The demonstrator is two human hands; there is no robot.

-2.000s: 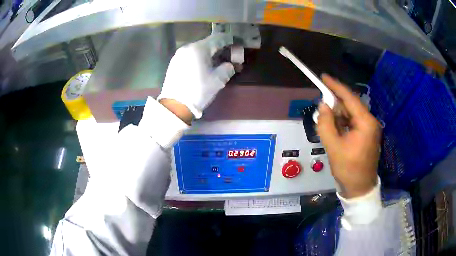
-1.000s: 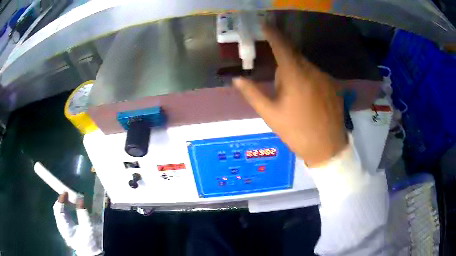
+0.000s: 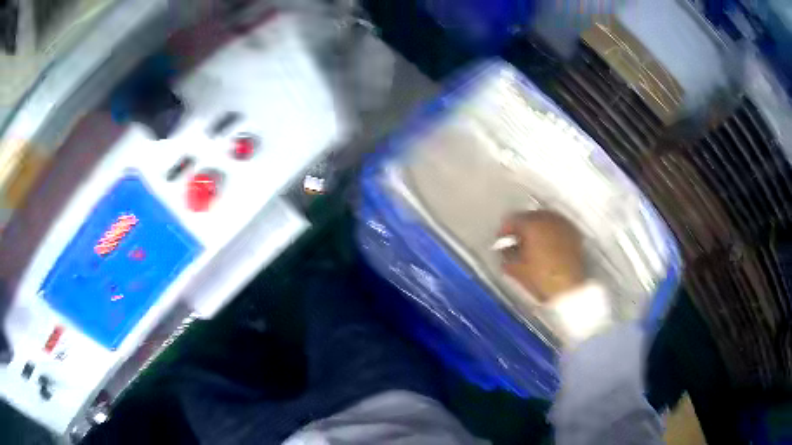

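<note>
My right hand (image 3: 545, 252), blurred, is over the blue crate (image 3: 379, 228) at the right. Its fingers are closed around a small white plastic part (image 3: 505, 242), of which only a short end shows. The crate is lined with clear plastic. A flat beige-grey sheet (image 3: 452, 178) lies inside, and a row of white parts (image 3: 543, 135) runs along the far side. My left hand is out of the picture; only a pale sleeve shows at the bottom edge.
The printing machine's white front (image 3: 287, 87) is at the left, with a blue control panel (image 3: 122, 261) and a red emergency stop (image 3: 202, 191). Stacked brown cardboard bundles (image 3: 695, 204) stand right of the crate. A blue thing is blurred behind it.
The view has turned right, from the press to the crate. My right hand has moved from the printing jig into the crate. My left hand, earlier holding a white part at the left, has left the picture.
</note>
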